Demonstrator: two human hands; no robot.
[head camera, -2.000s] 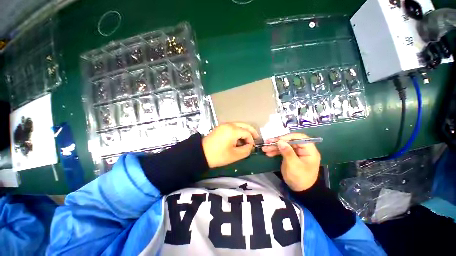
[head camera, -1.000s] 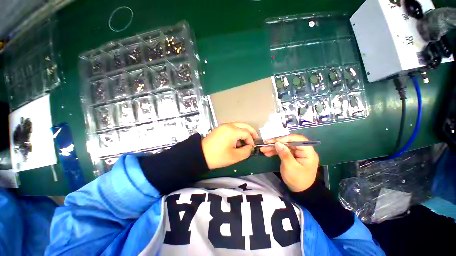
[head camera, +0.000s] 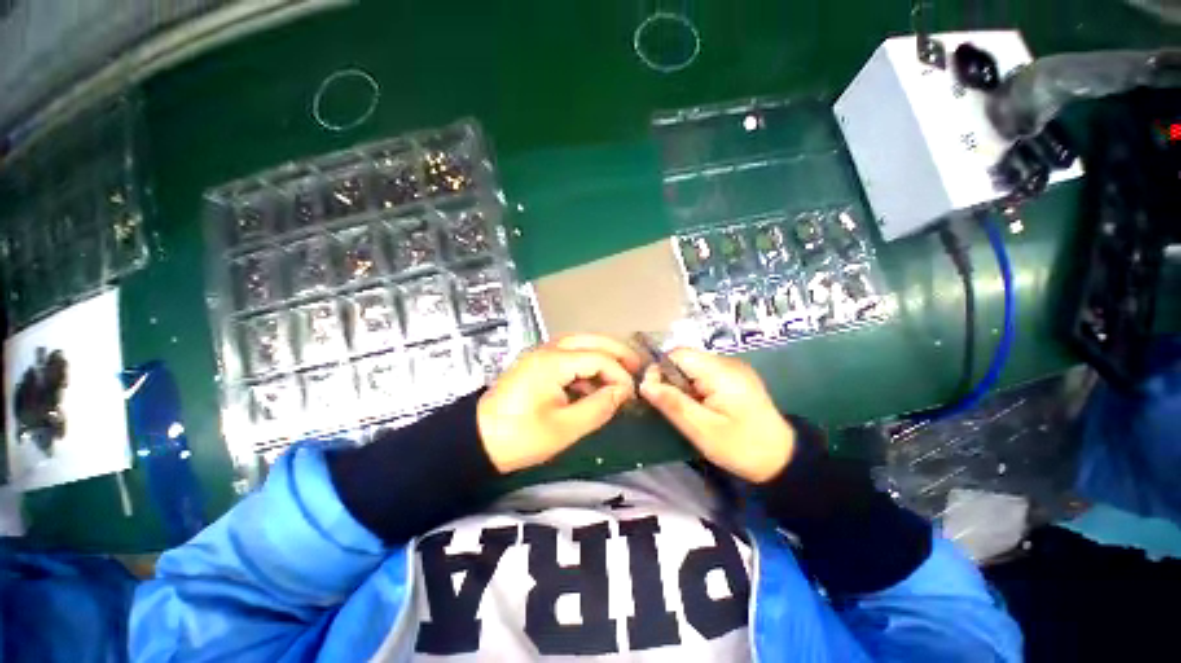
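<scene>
My left hand (head camera: 554, 404) and my right hand (head camera: 720, 412) meet at the front of the bench. Between their fingertips is a small dark part (head camera: 637, 374), mostly hidden by the fingers. The tweezers (head camera: 657, 354) show as a short grey piece at my right fingers, now angled up and to the left. Just behind the hands lies a grey-brown board (head camera: 609, 295). A large clear blister tray (head camera: 377, 254) with filled pockets is to its left. A second clear blister tray (head camera: 758, 170) is to its right, its near pockets filled.
A white control box (head camera: 927, 132) with a blue cable (head camera: 1005, 317) stands at the right. At the left are a white sheet (head camera: 80, 434) with a dark pile, a blue strip (head camera: 161, 440) and another clear tray (head camera: 80, 214). A clear plastic bag (head camera: 965, 453) lies front right.
The view has shifted. My right hand has closed in against my left, and the tweezers have turned from lying level to the right to pointing up. The white piece at the board's corner no longer shows clearly.
</scene>
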